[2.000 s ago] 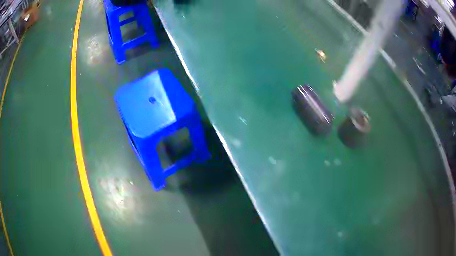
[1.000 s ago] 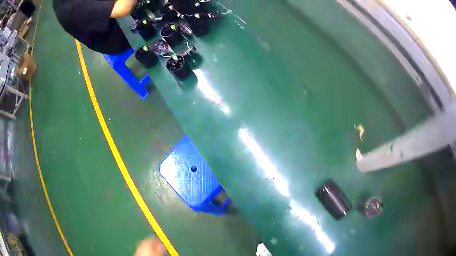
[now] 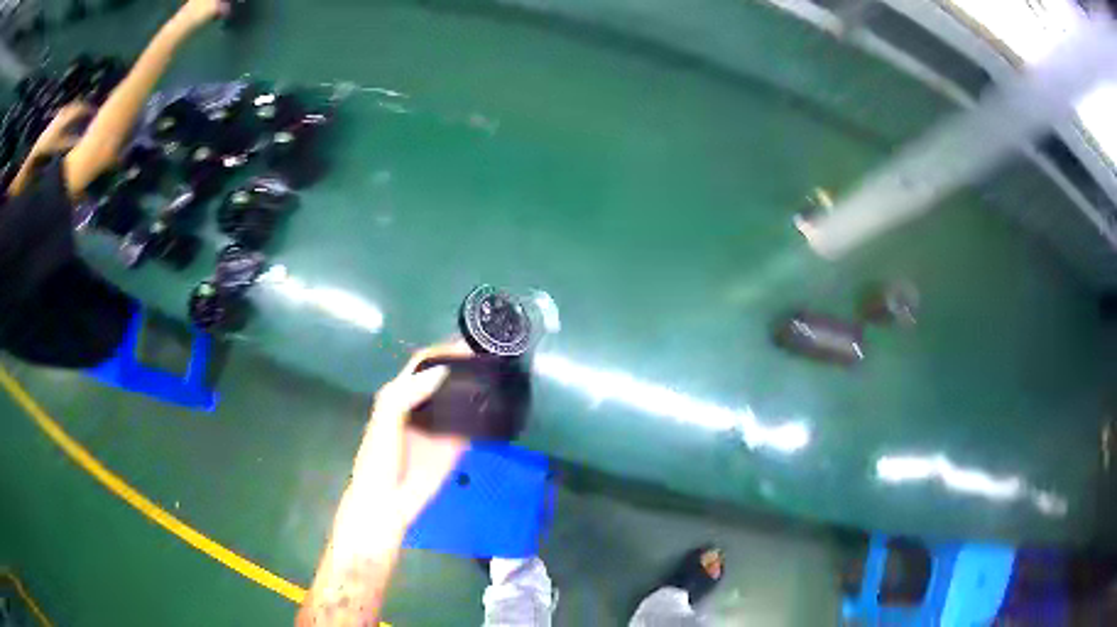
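My left hand (image 3: 423, 410) reaches in from the bottom and holds a blurred black cylindrical housing (image 3: 484, 398) over the bench's near edge. A round, shiny patterned end piece (image 3: 499, 321) shows at the housing's far side; I cannot tell whether it is joined to it. A whitish glint lies against its right side. My right hand is not in view. Farther right, a dark cylinder (image 3: 823, 337) lies on its side on the green surface (image 3: 637, 245), with a smaller round dark unit (image 3: 892, 303) beside it.
Many black wired units (image 3: 251, 208) stand at the left, where a person's arms (image 3: 116, 129) reach over the bench. A pale bar (image 3: 955, 159) slants over the right side, with a small pale scrap (image 3: 815, 208) near its end. Blue stools (image 3: 490, 508) stand along the near edge.
The view has swung left and turned, so the bench now runs across the picture. My left hand has come in holding the black housing. More of the neighbouring person and units shows.
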